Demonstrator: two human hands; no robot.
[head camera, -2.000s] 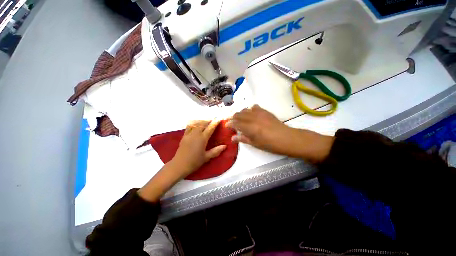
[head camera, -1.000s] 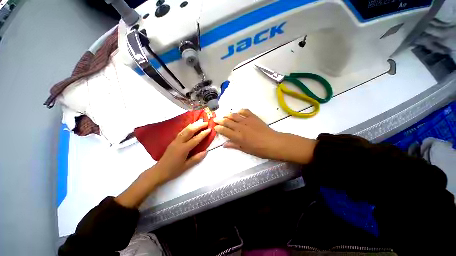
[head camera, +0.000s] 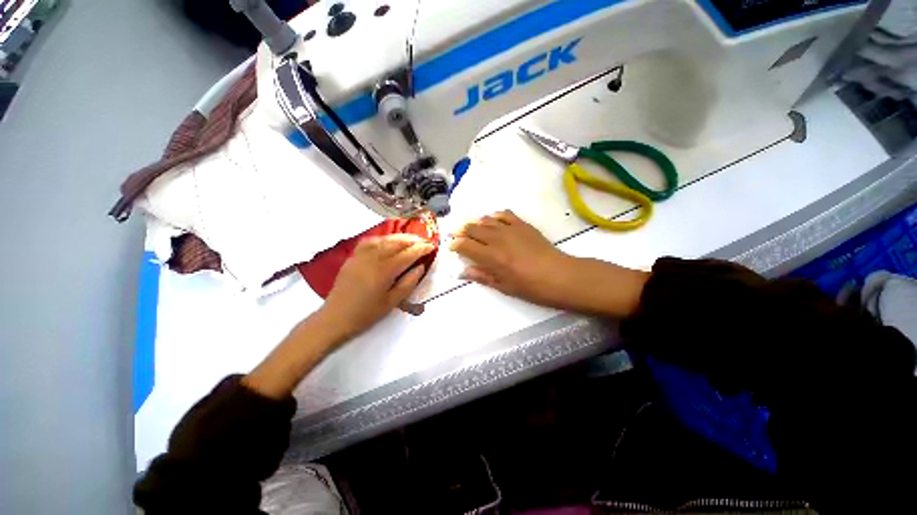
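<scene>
The red pocket bag piece lies under the presser foot and needle, its near part covered by my left hand. My left hand presses flat on the red piece with fingers pointing at the needle. My right hand rests on the machine bed just right of the needle, its fingertips close to the red piece's edge; whether they touch it I cannot tell. The white quilted lining spreads left of the needle, with the checked garment panel bunched at its far left edge.
Scissors with green and yellow handles lie on the bed right of the needle. The white sewing machine arches over the far side. A ruler strip edges the table. A blue crate stands at right.
The red piece has moved in towards the needle and turned, and less of it shows. My left hand has moved with it. My right fingertips have come off the red piece to the right.
</scene>
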